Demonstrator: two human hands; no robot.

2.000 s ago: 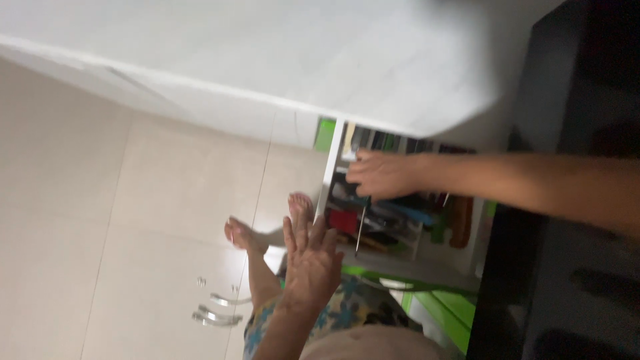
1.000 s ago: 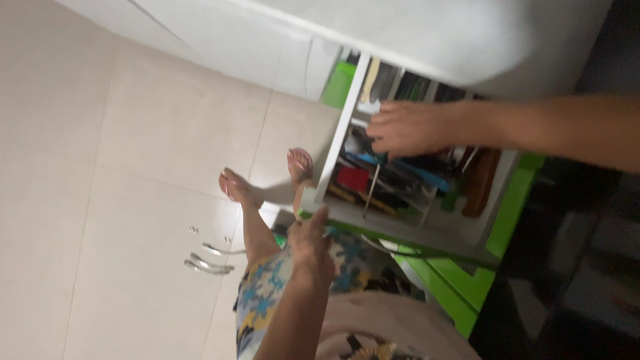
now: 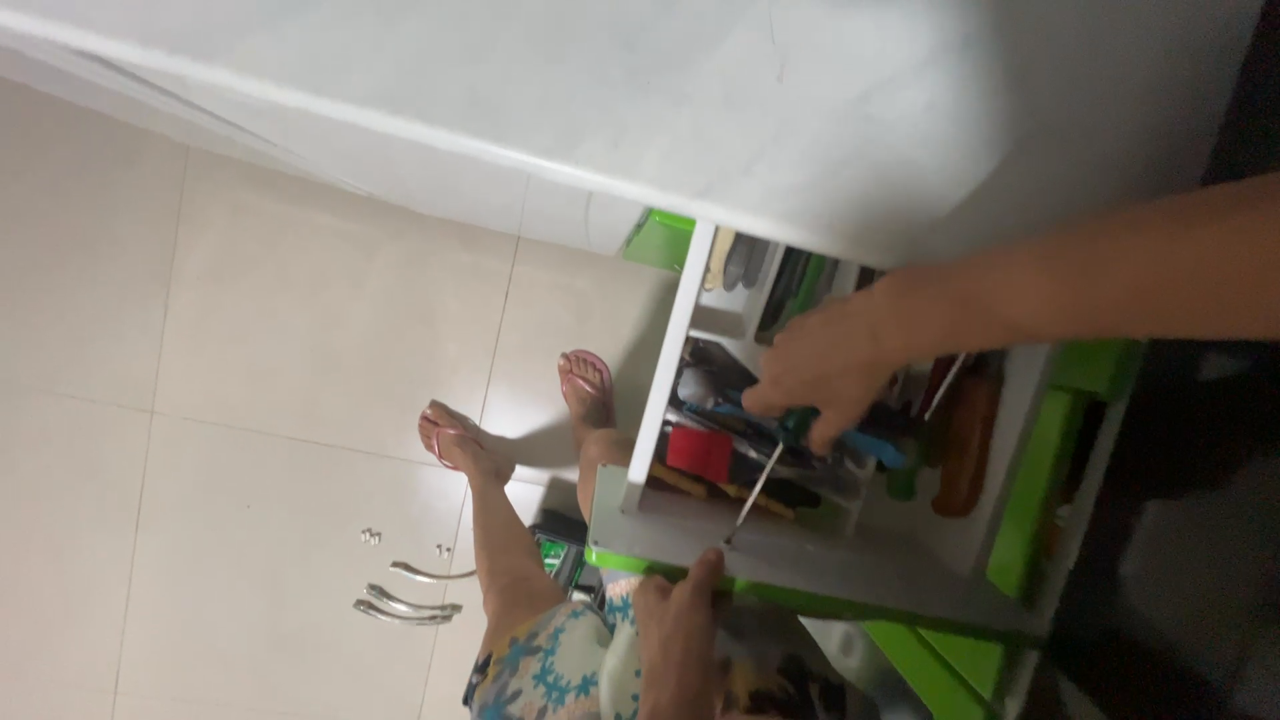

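Observation:
My right hand [image 3: 830, 365] reaches over the open drawer with its fingers around the green handle of a screwdriver [image 3: 765, 485]. The screwdriver's metal shaft slants down to the inner face of the drawer front [image 3: 870, 570], where its tip touches or nearly touches. Beside that tip, my left hand [image 3: 680, 625] grips the green-edged drawer front; a fingertip overlaps the edge, and what lies behind the front under the hand is hidden.
Utensils and a red item [image 3: 699, 454] fill the drawer's compartments. A pale countertop [image 3: 600, 90] borders it. Curved metal handles [image 3: 405, 605] and small metal pieces [image 3: 371, 537] lie on the tiled floor [image 3: 300, 350], near my feet. A dark case [image 3: 560, 545] is partly hidden by my leg.
My left hand, apart from the drawer front two seconds ago, is now at its edge. The screwdriver's tip is now at the inner face of the drawer front.

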